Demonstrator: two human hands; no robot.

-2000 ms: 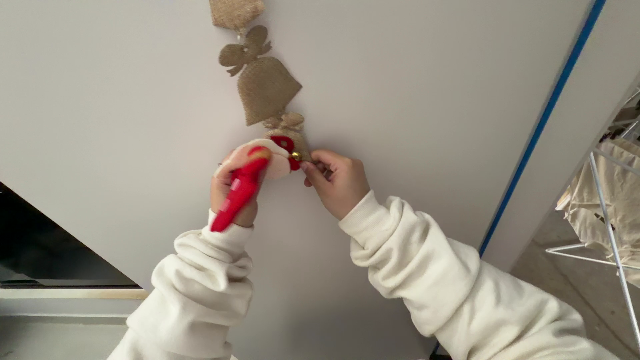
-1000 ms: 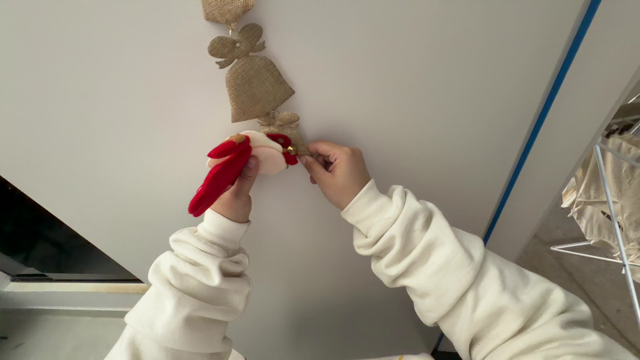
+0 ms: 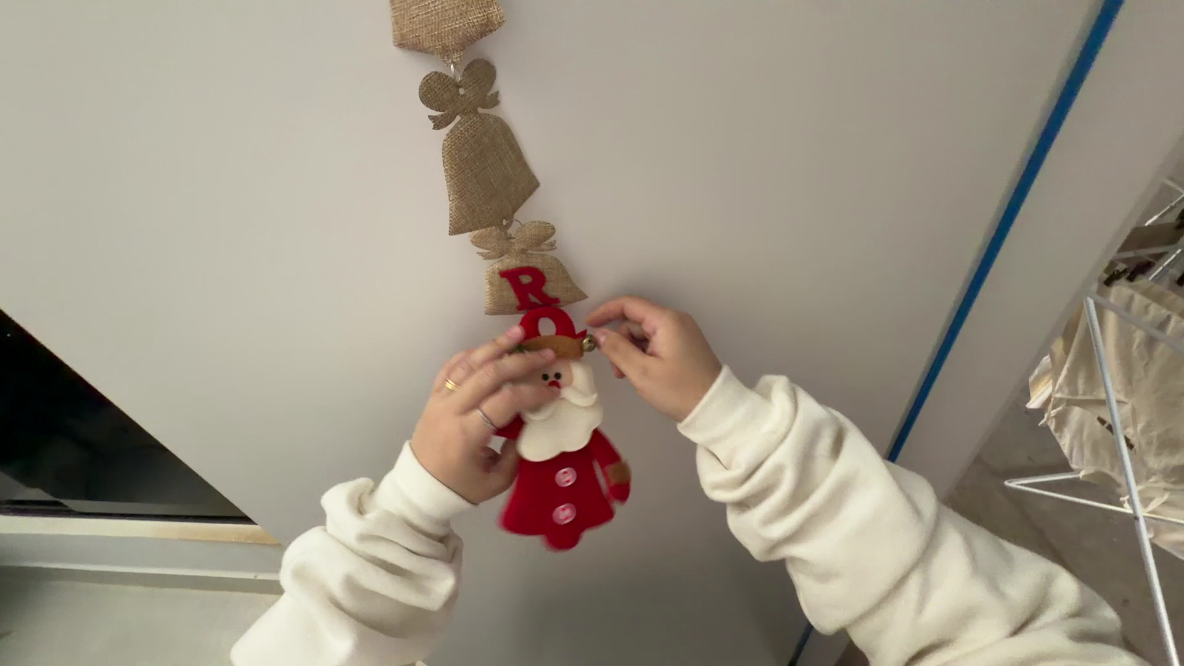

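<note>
A red felt Santa Claus ornament (image 3: 560,472) with a white beard and two pale buttons hangs upright against the pale panel. My left hand (image 3: 481,407) has its fingers across the Santa's head and hat. Red felt letters (image 3: 529,287), an R among them, rise above the hat, in front of a small burlap bell (image 3: 518,268). A larger burlap bell (image 3: 486,162) with a bow hangs higher, under another burlap piece (image 3: 449,23). My right hand (image 3: 652,347) has its thumb and finger beside a small gold jingle bell (image 3: 589,343); whether they pinch anything is unclear.
A smooth pale panel (image 3: 786,185) stands behind the ornaments. Blue tape (image 3: 1008,222) runs along its right side. At the right is a white drying rack (image 3: 1119,416) with beige cloth (image 3: 1128,398). A dark opening (image 3: 83,435) and a ledge (image 3: 139,555) lie at the left.
The Santa ornament was folded over my left hand; now it hangs upright with its front showing. My left hand has turned onto its face. The red letters have come into sight.
</note>
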